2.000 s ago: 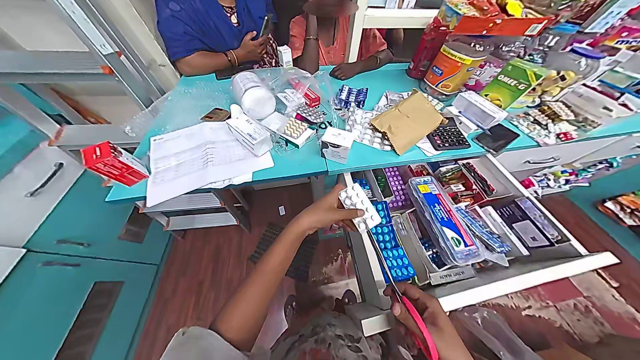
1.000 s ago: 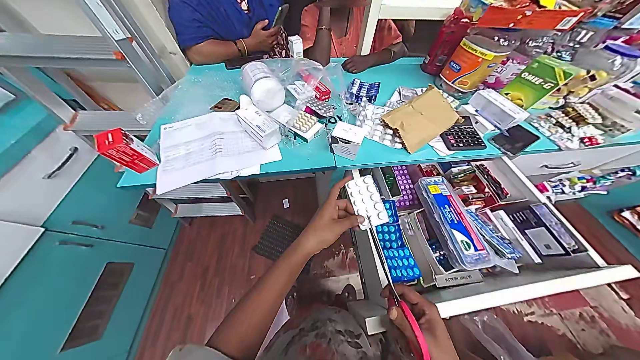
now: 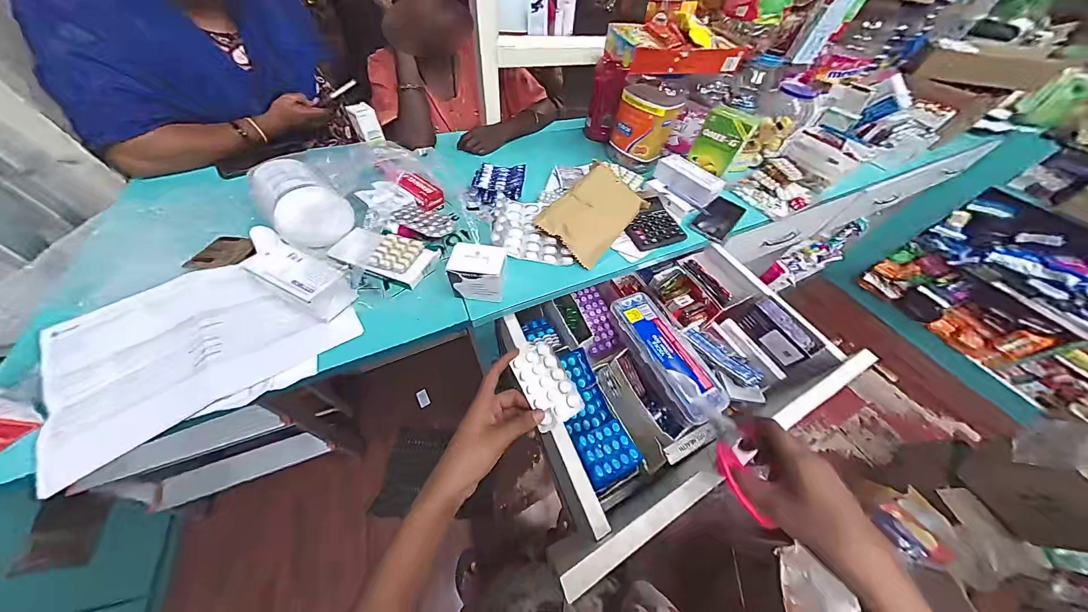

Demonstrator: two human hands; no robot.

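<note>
My left hand point(image 3: 493, 421) pinches a white blister strip of tablets point(image 3: 546, 387) by its lower edge, above the left side of an open drawer point(image 3: 714, 489). My right hand point(image 3: 786, 476) grips scissors with pink-red handles point(image 3: 738, 484), their blades blurred and pointing up-left over the drawer's front. Blue blister strips point(image 3: 602, 442) lie in the drawer's left compartment, just right of the held strip. Near the scissors' blades, a clear plastic box with a blue and red label point(image 3: 667, 353) rests across the middle compartments. Purple blister strips point(image 3: 595, 321) are farther back.
On the teal counter point(image 3: 382, 319) are papers point(image 3: 170, 365), a white bottle point(image 3: 310, 212), a small white box point(image 3: 476, 270), a brown paper envelope point(image 3: 591, 212) and a calculator point(image 3: 654, 228). Two people sit or stand behind it. Shelves of packets point(image 3: 977, 314) are at the right.
The scissors have moved away to the right from the white blister strip, where their blades were at its lower edge. My left hand still holds the strip. The view has shifted.
</note>
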